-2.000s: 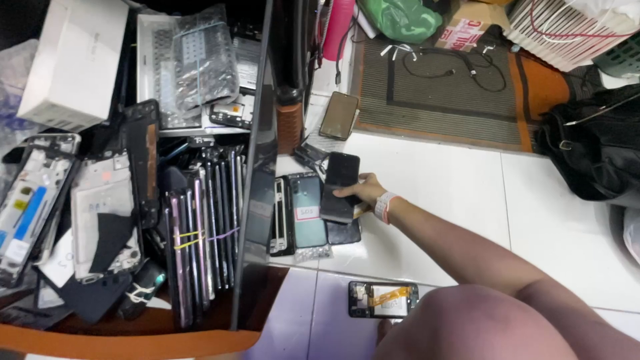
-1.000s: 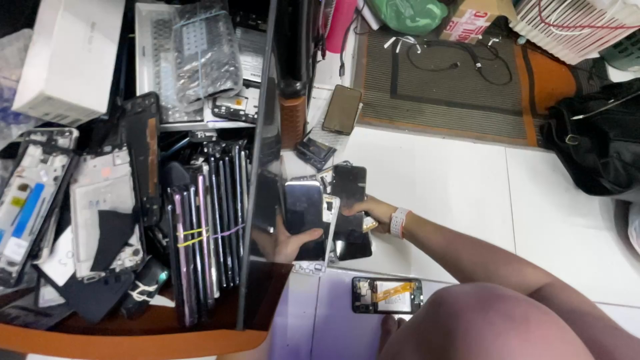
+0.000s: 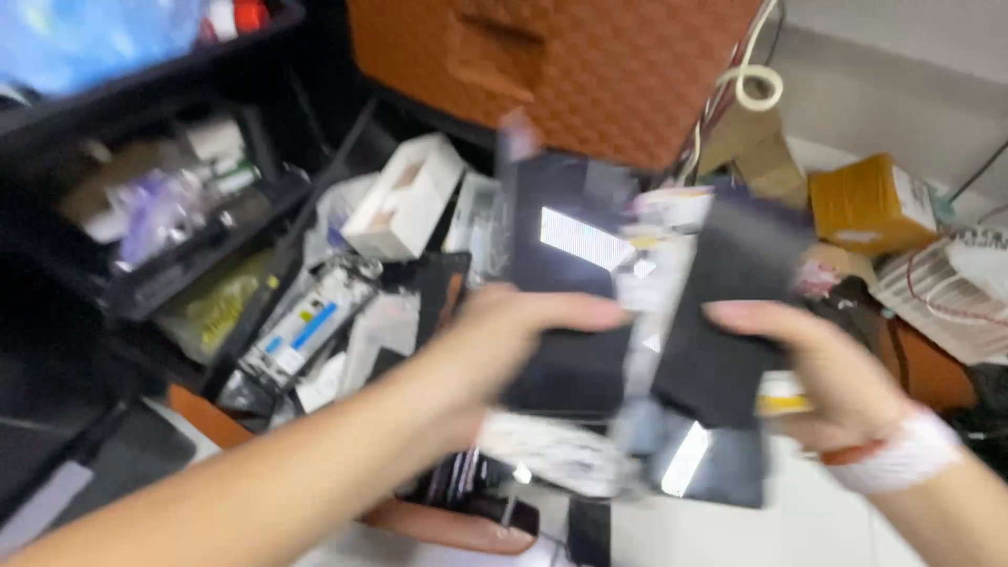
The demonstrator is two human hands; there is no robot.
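My left hand (image 3: 504,346) grips a dark phone (image 3: 567,362) with its thumb on the glossy face, where light reflects. My right hand (image 3: 819,370) holds another black phone or phone panel (image 3: 717,315), thumb on top. Between and below them show more phone parts, one a shiny dark panel (image 3: 732,472) under the right hand's piece; blur hides how these are held. Both hands are raised over the open drawer, side by side. The fingers beneath the phones are mostly hidden.
The open drawer holds a white box (image 3: 405,197), a phone frame with a blue strip (image 3: 315,327) and other parts. Left of it stand black trays with plastic bags (image 3: 161,209). A brown woven-textured drawer front (image 3: 551,71) is above; a yellow-brown carton (image 3: 862,209) lies right.
Both hands have risen from the floor beside the drawer to above it, with phones and parts between them. The view has swung strongly.
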